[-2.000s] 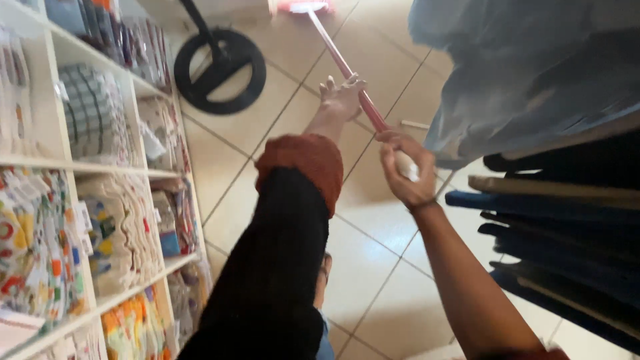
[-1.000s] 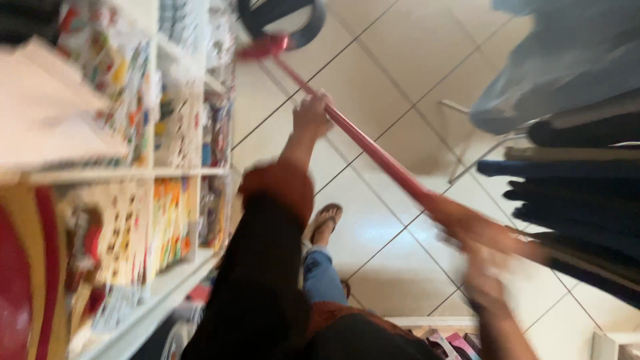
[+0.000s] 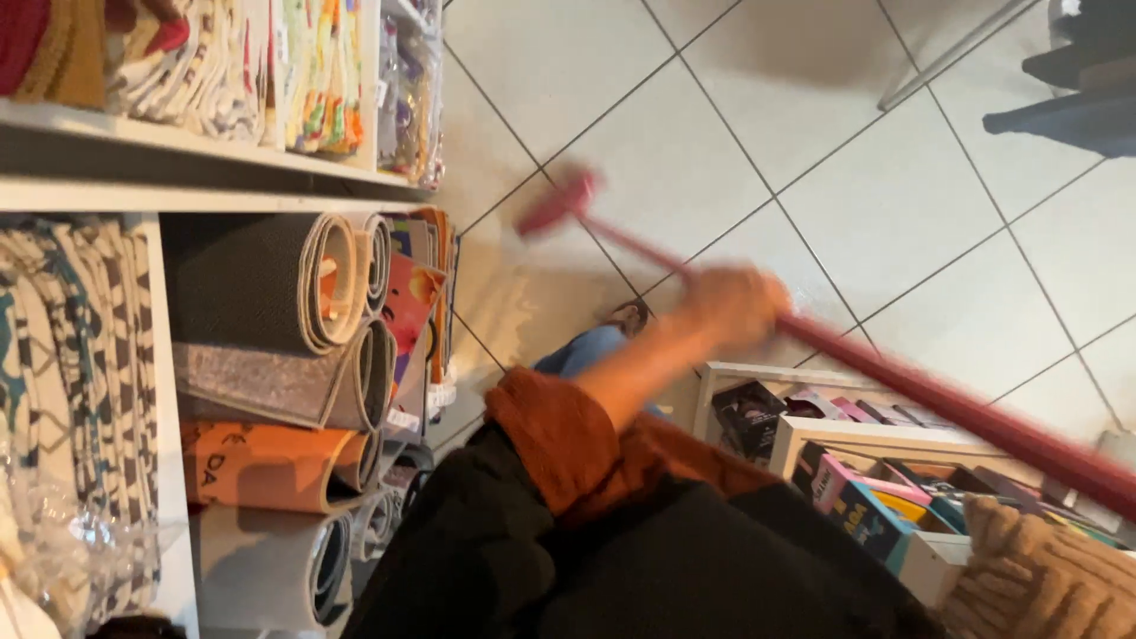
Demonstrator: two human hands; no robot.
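Note:
A red pole (image 3: 923,382) runs slantwise from the right edge to a blurred red head (image 3: 561,202) over the tiled floor, near the shelf unit. The head looks like that of a broom, but blur hides its detail. My left hand (image 3: 737,306), below a rolled rust-brown cuff, is closed around the pole at its middle. My right hand is out of the frame; the pole's upper end leaves view at the right edge.
At left, white shelves (image 3: 89,197) hold folded textiles and rolled mats (image 3: 328,284). Bins with boxed goods (image 3: 852,506) stand at lower right, beside a ribbed brown cloth (image 3: 1047,577). A metal rack leg (image 3: 950,58) and dark hanging clothes (image 3: 1074,106) are at upper right.
The red head has swung back toward me, along the shelf side. My right hand, on the pole in the oldest frame, has left view. The view has turned toward the lower shelves and bins.

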